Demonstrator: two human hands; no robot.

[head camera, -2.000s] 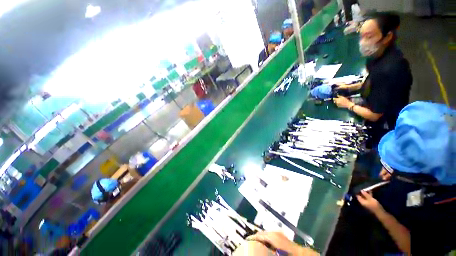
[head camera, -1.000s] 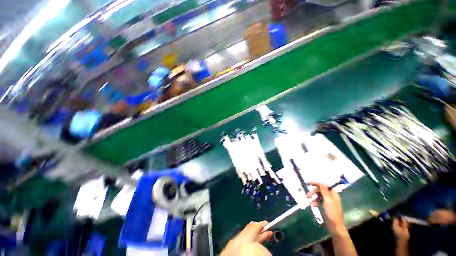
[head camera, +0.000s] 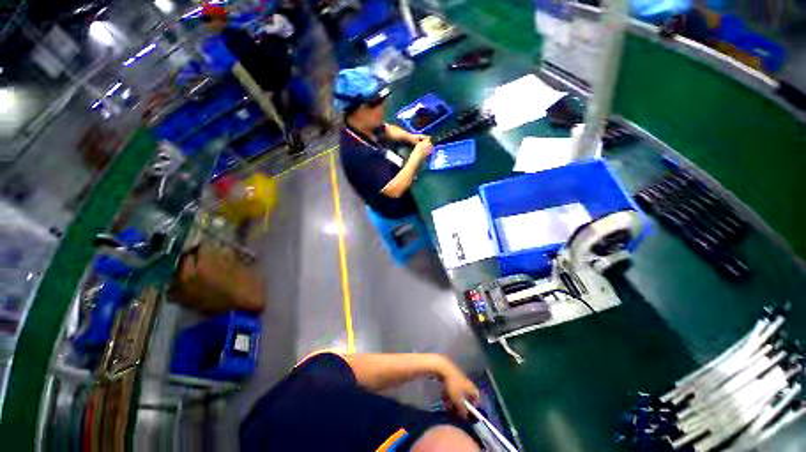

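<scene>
My left hand (head camera: 460, 393) is near the bottom centre, at the bench edge. Its fingers are closed on the end of a thin white strip (head camera: 489, 426), which looks like a cable assembly and runs down out of the frame. The strip's far end is cut off. My right hand is not seen; a patch of bare skin shows at the bottom edge, but I cannot tell which part it is. A pile of white harnesses (head camera: 738, 388) with dark ends fans out on the bench at the lower right.
A grey benchtop machine (head camera: 513, 309) stands by the bench edge, beside a blue bin (head camera: 530, 199) and a reel (head camera: 605, 238). Dark parts (head camera: 694, 216) lie at the right. A seated person in a blue cap (head camera: 380, 154) works further along. White papers (head camera: 464, 234) lie near the bin.
The view has swung left, bringing the machine and aisle forward. The ruler and my right hand have left the frame. My left hand still holds a white strip.
</scene>
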